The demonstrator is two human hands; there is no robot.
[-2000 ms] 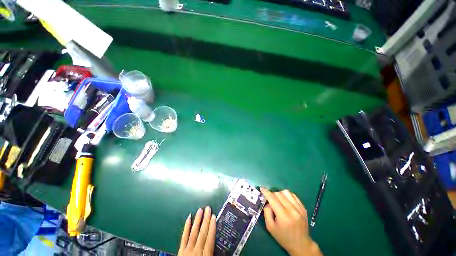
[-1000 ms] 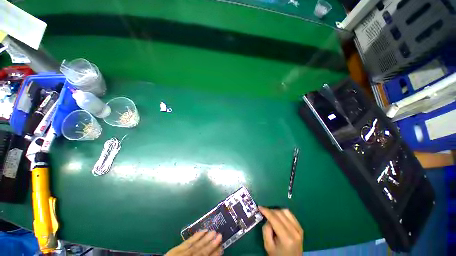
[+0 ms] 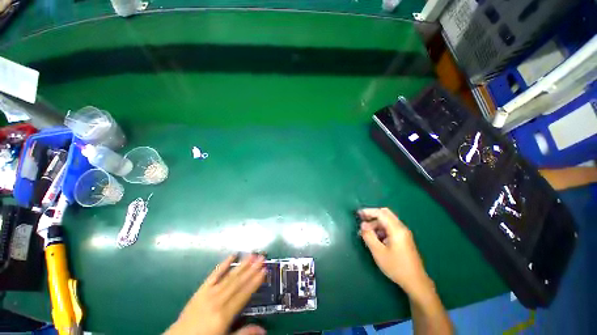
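Note:
The open-backed smartphone lies sideways on the green mat at the bottom centre, its board end to the right. My left hand lies over its left part, fingers across the black battery and thumb near the lower edge, holding it; that end is hidden and the fingers are blurred. My right hand is right of the phone, off it, with thumb and finger pinched on a small dark thing, apparently the tweezers, mostly hidden by the hand.
A long black parts tray stands at right. At left are screw cups, a whitish bottle, a blue bin, a coiled white bundle and a yellow screwdriver. A small white piece lies on the mat.
The phone has turned until its board end points right. My right hand has left the phone and moved to where the tweezers lay; they no longer lie exposed. The camera view has shifted.

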